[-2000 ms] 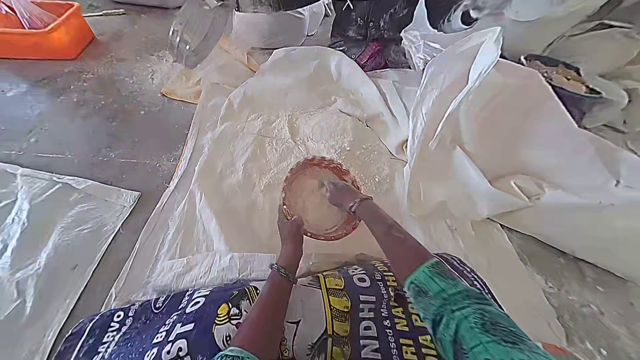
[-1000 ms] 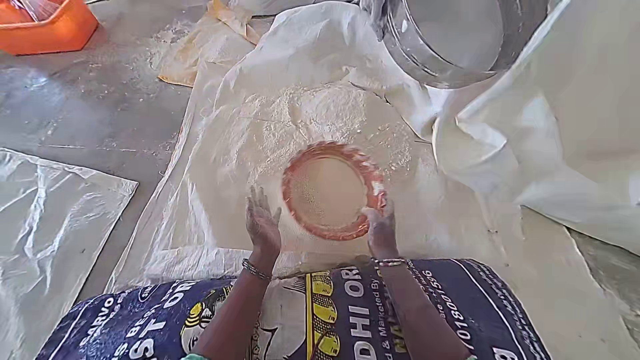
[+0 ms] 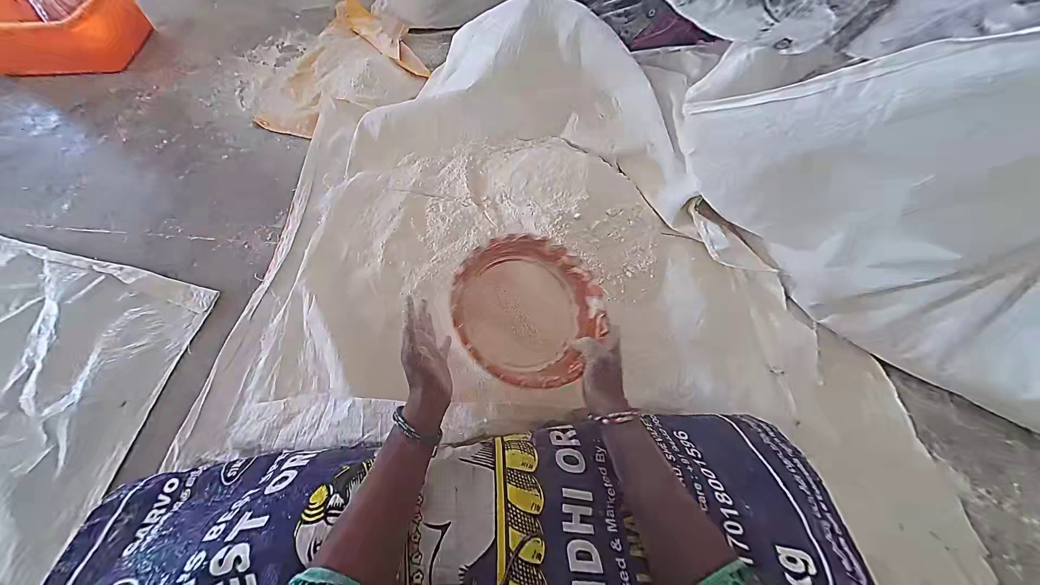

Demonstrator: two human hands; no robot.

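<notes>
An orange-red round sieve with a scalloped rim [image 3: 528,313] is held above a pale plastic sheet; its rim is blurred. A little coarse, pale matter lies on its mesh. My right hand [image 3: 603,370] grips the rim at its lower right. My left hand [image 3: 426,357] is beside the sieve's left edge, palm facing it, fingers apart and dusted with powder, holding nothing. Pale flour-like powder [image 3: 520,191] is spread over the sheet [image 3: 325,357] beyond the sieve. Both forearms reach over a stuffed, printed dark blue sack [image 3: 455,520].
An orange plastic tub [image 3: 73,41] stands at the top left on the grey floor. A yellowish, dusty cloth or sack [image 3: 325,89] lies nearby. Another pale sheet [image 3: 81,382] covers the left floor. Crumpled white sheeting [image 3: 877,187] fills the right side.
Two seconds ago my left hand held the rim and my right hand was inside the sieve; now my right hand grips the rim. A large round metal vessel, seen one second ago, is out of view.
</notes>
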